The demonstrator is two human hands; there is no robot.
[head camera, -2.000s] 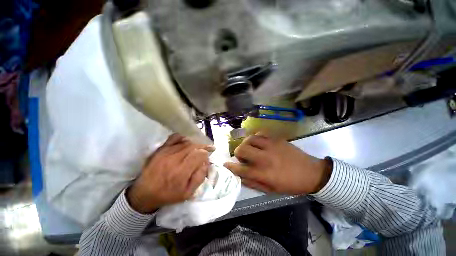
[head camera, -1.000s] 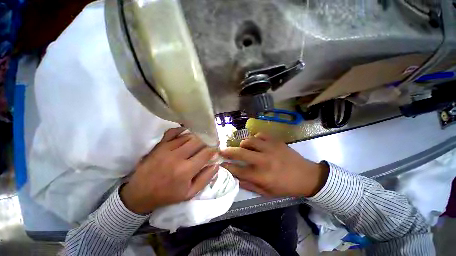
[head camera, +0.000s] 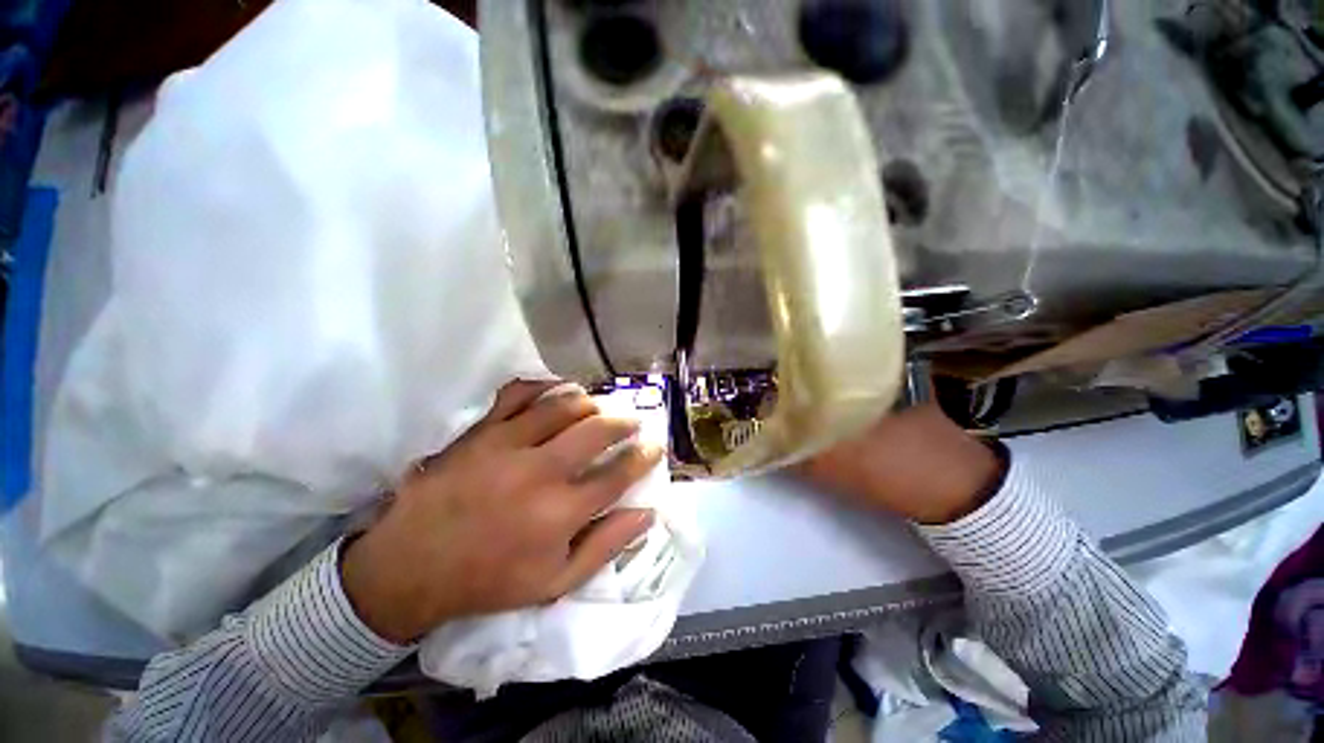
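Note:
The white garment piece [head camera: 305, 247] lies in a large soft heap left of the needle. Its rounded layered end [head camera: 581, 631] hangs over the table's front edge. My left hand [head camera: 501, 508] presses flat on the folded cloth beside the presser foot [head camera: 683, 399], fingers spread slightly. My right hand [head camera: 908, 457] is right of the needle, partly behind the cream curved guard [head camera: 842, 276]; its fingertips are hidden, so what they touch cannot be told. The grey-white machine head [head camera: 987, 174] spans the top.
A brown cardboard piece [head camera: 1147, 337] is on the machine body at the right. A blue tape strip [head camera: 26, 341] runs along the table's left edge. More white cloth [head camera: 1220, 566] is below the table's right side, with purple cloth [head camera: 1285, 624] beside it.
My right hand has moved right, away from the left hand and the cloth, to behind the guard. The left hand stays on the cloth. The view has shifted, so the guard appears further right.

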